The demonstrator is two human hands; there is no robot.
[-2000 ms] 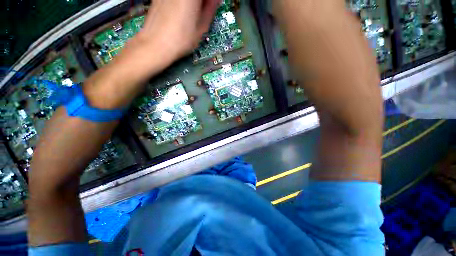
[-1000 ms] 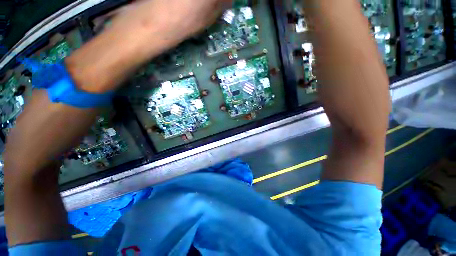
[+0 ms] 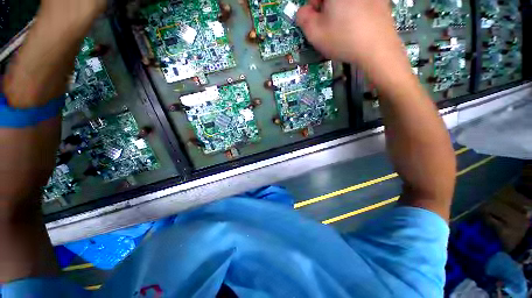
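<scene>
Four green circuit boards lie in a carrier pallet [image 3: 245,70] in front of me: an upper left board [image 3: 192,43], an upper right board [image 3: 273,29], a lower left board [image 3: 224,119] and a lower right board [image 3: 304,99]. My right hand [image 3: 344,29] is over the right edge of the upper right board, fingers curled together; whether it holds a small part cannot be told. My left hand [image 3: 70,11] is blurred and cut off by the top edge at the upper left, above the neighbouring pallet; its fingers are out of the picture. A blue strap [image 3: 29,113] is on my left wrist.
More pallets with boards lie to the left [image 3: 119,142] and right [image 3: 449,61], separated by black bars [image 3: 154,110]. A silver rail [image 3: 233,179] runs between the pallets and my body. Clear plastic [image 3: 501,131] lies beyond the rail at right. Blue bins [image 3: 472,238] are at lower right.
The boards have shifted slightly right and down in view. My left hand has moved left, uncovering the upper left board. My right hand has come into view over the upper right board.
</scene>
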